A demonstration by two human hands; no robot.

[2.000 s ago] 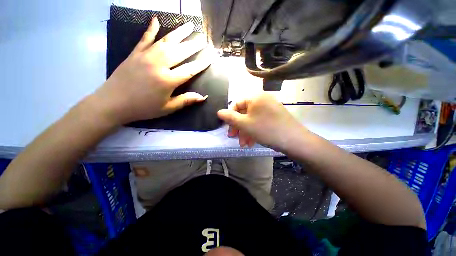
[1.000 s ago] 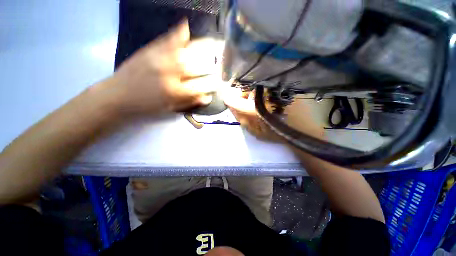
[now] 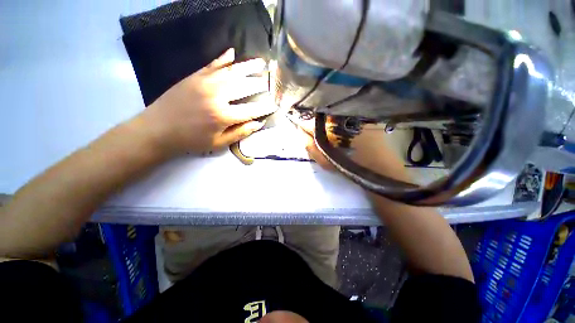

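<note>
A black fabric panel point(image 3: 183, 50) with a speckled grey strip along its far edge lies on the table, left of the sewing machine head point(image 3: 353, 44). My left hand point(image 3: 214, 107) lies flat on the panel's near part, fingers spread, fingertips by the bright needle area. My right hand point(image 3: 328, 148) is partly hidden behind the curved metal guard point(image 3: 410, 189); its fingertips are near the needle, washed out by the lamp, and whether they hold anything cannot be told.
Black-handled scissors point(image 3: 423, 148) lie right of the needle, seen through the guard. A curved tan piece point(image 3: 240, 153) is below my left hand. A cluttered tray point(image 3: 528, 183) is at the table's right end. Blue crates point(image 3: 517, 265) stand below the table edge.
The panel has moved away from me and now sits tilted. My right hand has moved from the panel's near corner to the needle area. The machine head and guard appear larger and lower in view.
</note>
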